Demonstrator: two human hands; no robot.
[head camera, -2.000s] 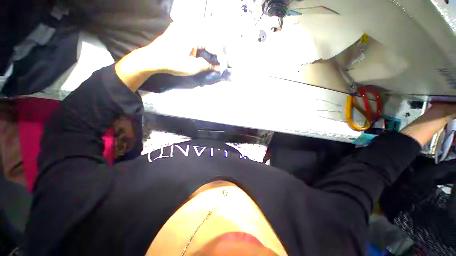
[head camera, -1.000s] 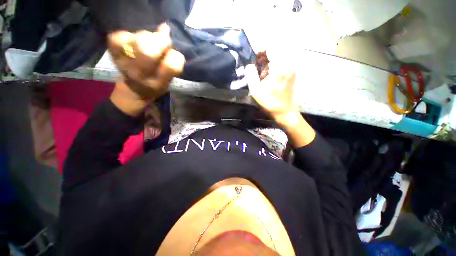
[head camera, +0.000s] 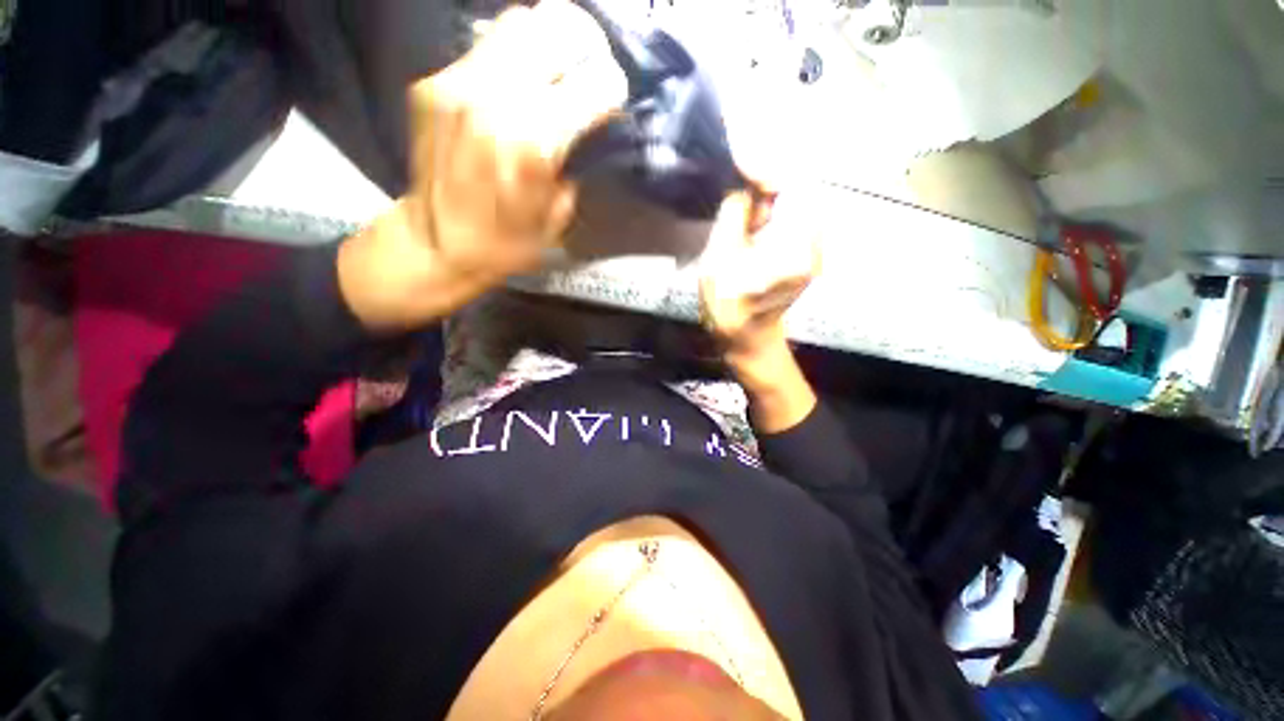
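Observation:
A dark garment piece (head camera: 676, 134) with a glossy sheen is stretched between my hands over the glaring white machine table. My left hand (head camera: 493, 162) is blurred and closed at the garment's left side. Its fingers hide part of the cloth. My right hand (head camera: 758, 275) pinches the garment's lower right corner near the table's front edge. A small reddish-brown bit (head camera: 762, 209) shows at its fingertips; I cannot tell what it is. Small metal machine parts (head camera: 880, 20) show at the top edge, and the needle area cannot be made out.
Scissors (head camera: 1081, 289) with red and yellow-orange loops lie at the right table edge beside a turquoise tray (head camera: 1105, 369). A pale curved sheet (head camera: 972, 71) is at upper right. Dark cloth (head camera: 190, 120) is heaped at left. Black and white pieces (head camera: 993, 599) are at lower right.
My right hand has come from the far right table edge to the garment. My left hand has moved up and right since one second ago, with the cloth lifted. The view has shifted.

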